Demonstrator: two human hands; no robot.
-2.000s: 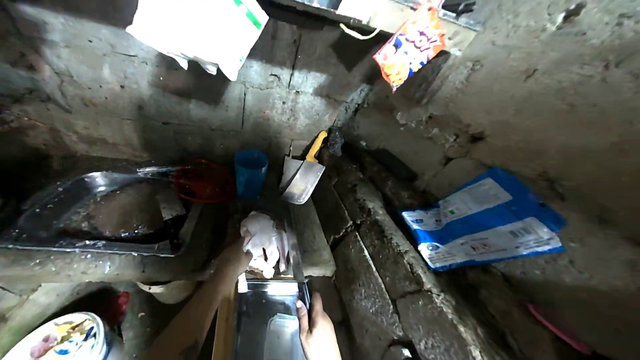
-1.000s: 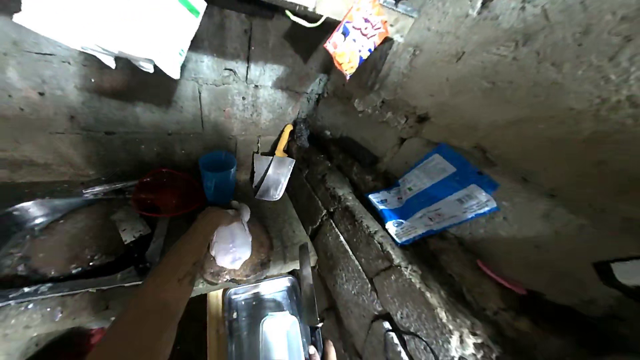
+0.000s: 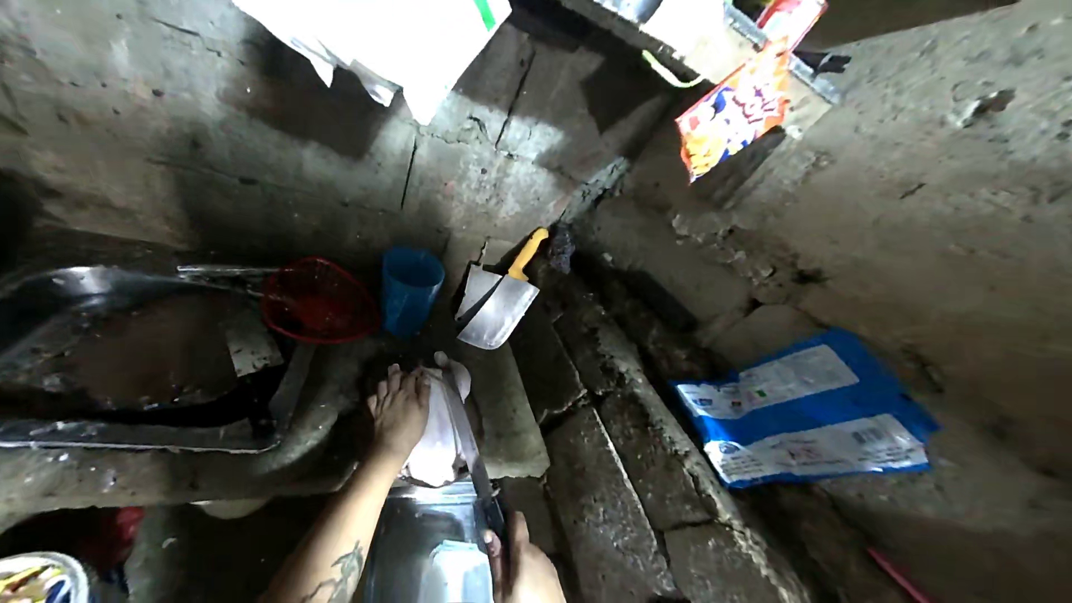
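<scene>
A pale, whitish piece of what looks like raw meat (image 3: 435, 435) lies on the ledge, just beyond a metal tray (image 3: 427, 523). Against its left side rests my left hand (image 3: 402, 410), fingers spread over its edge. My right hand (image 3: 523, 561) grips the dark handle of a long knife (image 3: 469, 435), whose blade lies along the right side of the meat. Inside the tray is a smaller, pale translucent container (image 3: 461, 574). The surface under the meat is mostly hidden.
Farther back stand a cleaver with a yellow handle (image 3: 500, 311), a blue plastic cup (image 3: 411, 293) and a red strainer (image 3: 318, 301). A metal sink (image 3: 151, 437) is at left. A blue and white packet (image 3: 812, 419) lies at right, and a bucket (image 3: 79, 569) sits lower left.
A second ago the knife lay beside the tray, to the right of the meat; now its blade is at the meat. My left hand has shifted to the meat's left side.
</scene>
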